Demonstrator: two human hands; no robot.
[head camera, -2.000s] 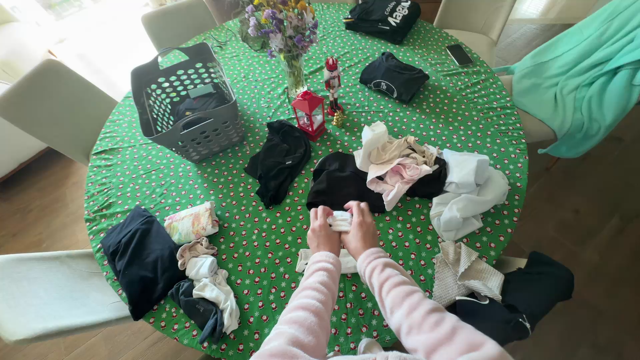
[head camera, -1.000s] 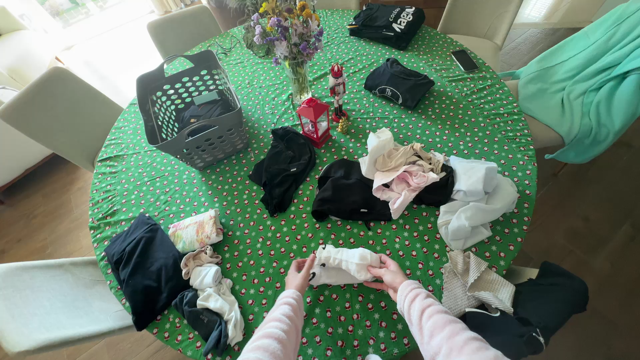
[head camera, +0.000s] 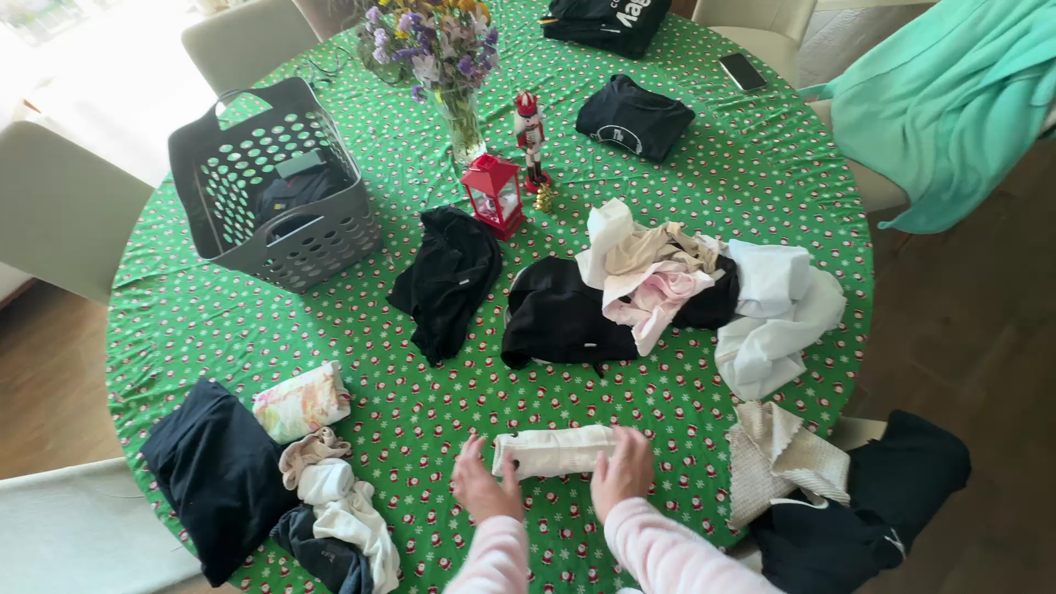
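Note:
A white cloth garment (head camera: 554, 453), folded into a narrow bundle with a few small dark spots, lies on the green patterned tablecloth (head camera: 445, 404) near the front. At its left end is my left hand (head camera: 488, 483), fingers spread and thumb beside the bundle. My right hand (head camera: 623, 470) is at the other end, its fingers at the cloth; whether they grip it is hard to tell. Beyond the hands lie a black garment (head camera: 450, 280) and a pile with a black garment (head camera: 561, 318), a pink cloth (head camera: 656, 293) and white clothes (head camera: 771, 280).
A grey plastic laundry basket (head camera: 322, 247) stands at the back left, near a flower vase (head camera: 462, 124), a red lantern (head camera: 495, 198) and a nutcracker figure (head camera: 530, 136). Folded dark clothes (head camera: 214, 478) lie front left. Beige knit cloth (head camera: 775, 462) is at the right edge, a phone (head camera: 742, 73) farther back.
The white garment was bunched in both hands, then spread wider between them; now it lies as a narrower, flat bundle on the tablecloth, with the hands at its ends.

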